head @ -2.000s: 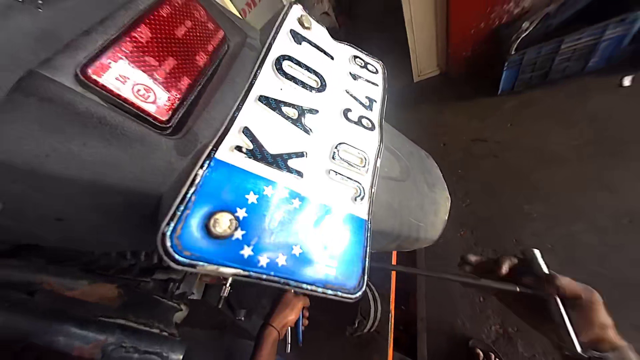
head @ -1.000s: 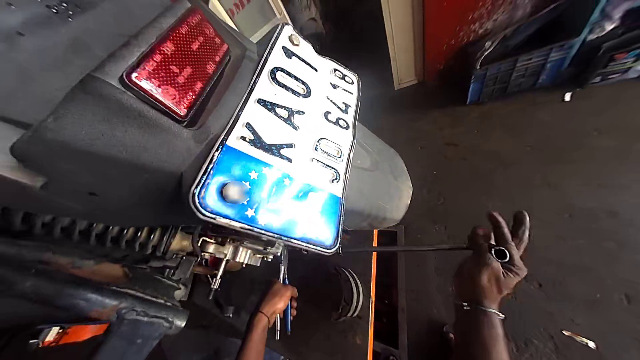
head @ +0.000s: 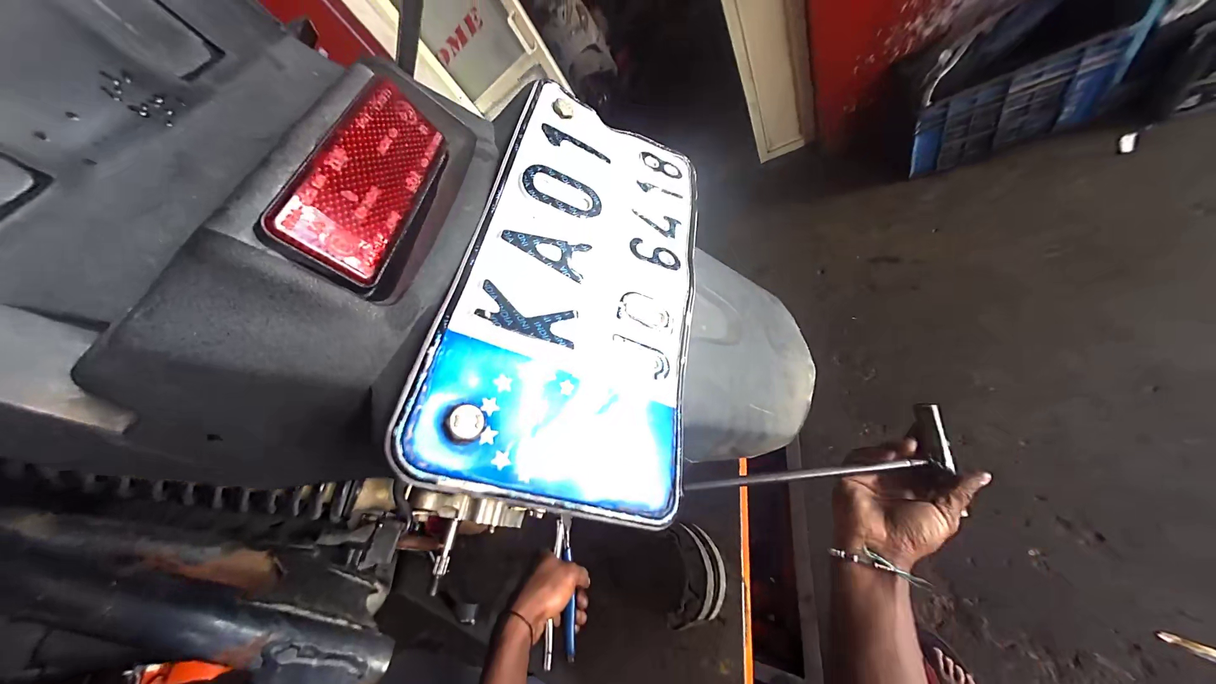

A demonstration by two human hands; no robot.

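Note:
Under the number plate (head: 589,313) of a motorcycle, my left hand (head: 551,597) grips what look like pliers (head: 570,617) with one blue and one bare metal handle; their jaws are hidden by the plate. To the right, my right hand (head: 902,508), palm up, holds the crossbar of a metal T-handle wrench (head: 807,474). The wrench's shaft runs left behind the plate's lower corner, so its far end is hidden. Left of the pliers, a threaded rod (head: 445,551) sticks out from a gold-coloured metal part (head: 489,508) at the wheel.
The rear mudguard (head: 755,366) and a red reflector (head: 356,185) stand close above the hands. A curved brake shoe (head: 705,575) lies below the plate, beside an orange-edged frame (head: 746,570). Blue crates (head: 1035,104) stand at the upper right; part of a foot (head: 945,665) shows at the bottom.
My right hand's fingers, raised and spread one second ago, are now lower around the T-handle, whose crossbar has turned. My left hand stays on the pliers under the plate.

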